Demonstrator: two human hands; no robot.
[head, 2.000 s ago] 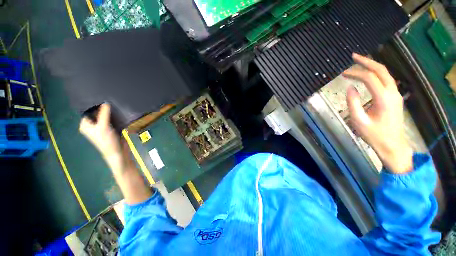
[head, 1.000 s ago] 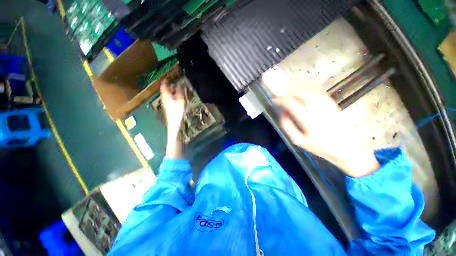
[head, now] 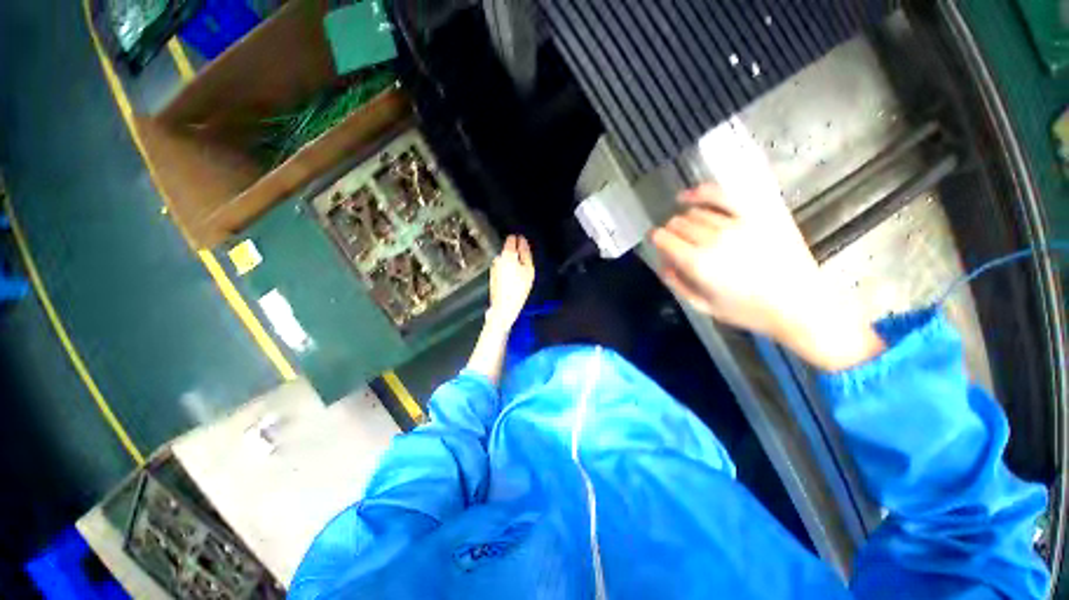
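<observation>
My left hand (head: pixel 512 279) is beside the right edge of a stack of soldering pallets, fingers close together and pointing away from me; whether it touches the stack is unclear. The top pallet (head: pixel 407 231) lies flat, with four cut-outs and brown clips around them. My right hand (head: pixel 727 260) is over the conveyor's near rail, fingers bent. A white object (head: pixel 750 168) shows just beyond its fingers; whether the hand holds it is unclear. A ribbed black tray (head: pixel 692 65) lies across the conveyor's far part.
An open cardboard box (head: pixel 211 188) with thin green strips stands beyond the pallets. A small white box (head: pixel 613 220) sits by the silver rail (head: pixel 791 440). Another pallet (head: pixel 193 539) lies in a white box (head: pixel 287 451) at lower left. Two metal bars (head: pixel 879 188) lie on the conveyor bed.
My left hand first held a flat black sheet, then was empty over the pallet stack, and is now at its right edge. My right hand has moved from the ribbed tray down to the rail.
</observation>
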